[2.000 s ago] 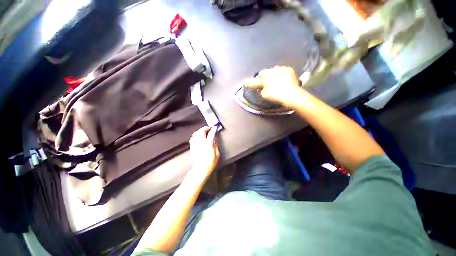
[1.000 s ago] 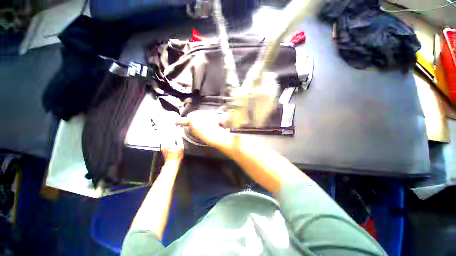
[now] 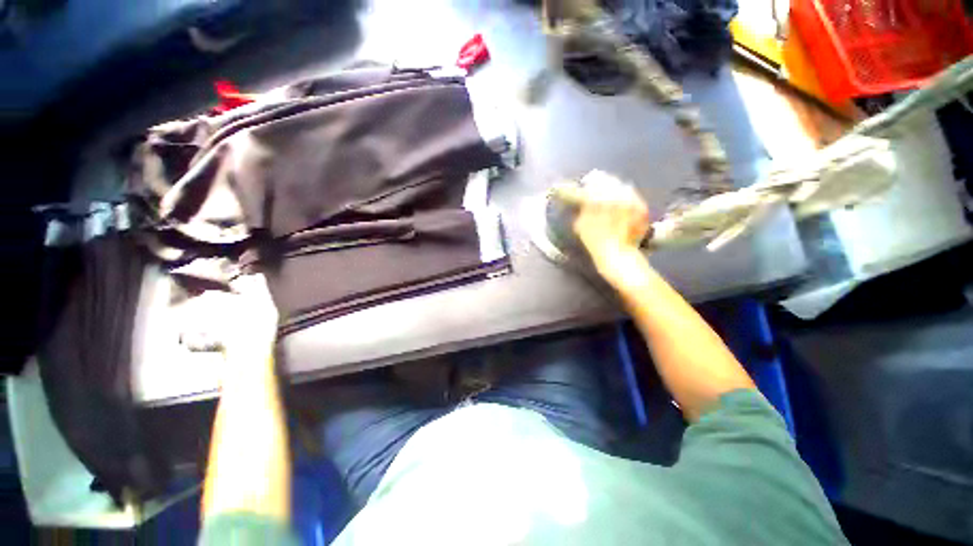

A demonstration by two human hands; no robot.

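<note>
Dark brown garment pieces (image 3: 363,160) lie layered on the grey pressing table (image 3: 427,333), with pale patches (image 3: 489,235) along their right ends. My right hand (image 3: 610,213) is closed on the handle of the steam iron (image 3: 555,226), which rests on the table right of the pieces; the hand hides most of it. My left hand (image 3: 237,320) is at the lower left corner of the pieces, blurred and overexposed; whether its fingers grip the cloth cannot be told. A pile of dark pieces (image 3: 96,352) hangs over the table's left edge.
A cloth-wrapped hose (image 3: 790,187) runs from the iron to the right. Black cloth (image 3: 667,37) lies at the back right, near a red perforated basket (image 3: 886,43). Red spots (image 3: 473,53) show behind the pieces. A white board (image 3: 75,501) is under the left pile.
The iron and my right hand have moved from the left part of the pieces to the table at their right. My left hand stays near the lower left. The view has turned.
</note>
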